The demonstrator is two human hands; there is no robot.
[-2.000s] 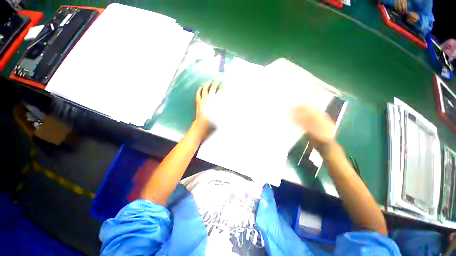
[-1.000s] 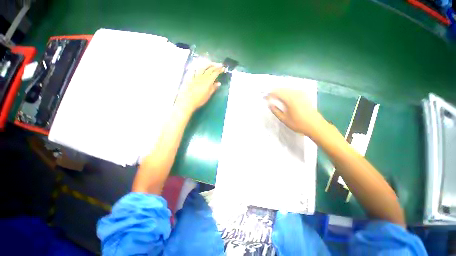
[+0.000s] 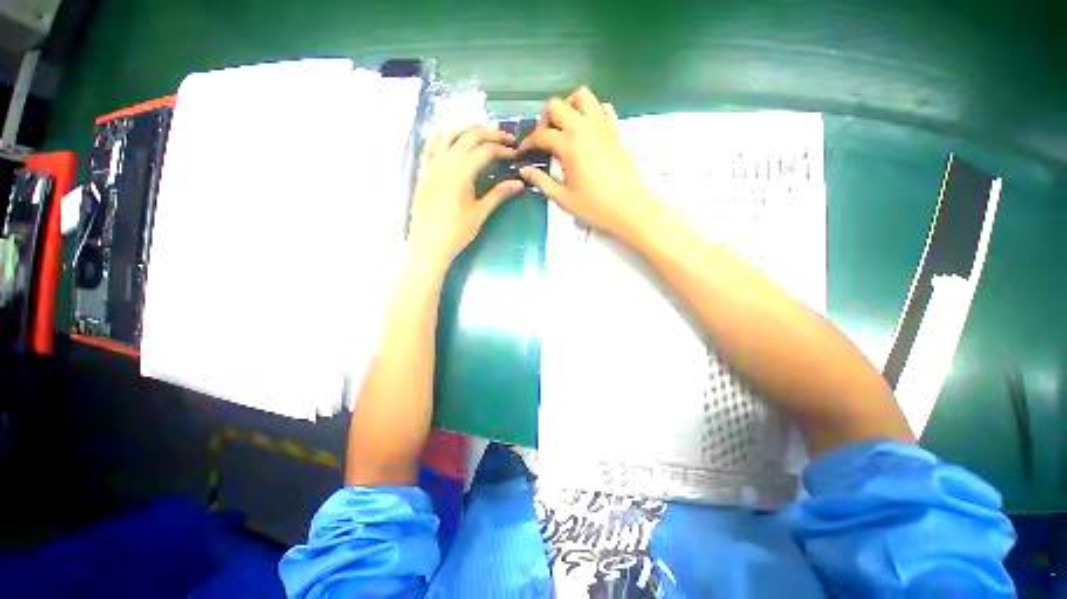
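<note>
A light silver-grey perforated panel (image 3: 655,374) lies flat in front of me, with a dotted area at its lower right. A glossy carrier sheet with black pads (image 3: 523,126) lies beyond its upper left corner. My left hand (image 3: 448,193) is at this sheet, its fingers and thumb around a dark part. My right hand (image 3: 591,164) meets it from the right, thumb and fingertips at the same dark part, the wrist over the panel. Whether the right fingers pinch a pad is too small to tell.
A thick stack of white sheets (image 3: 263,246) lies at left, partly over a red tray (image 3: 123,114) with a black unit. Another red tray (image 3: 49,269) is at far left. A black-and-white adhesive strip (image 3: 962,222) and thin dark tweezers (image 3: 1020,410) lie at right on the green mat.
The white sheet over the work area seen earliest no longer covers the panel. My right hand has moved from the panel up and left to the carrier sheet, close to my left hand.
</note>
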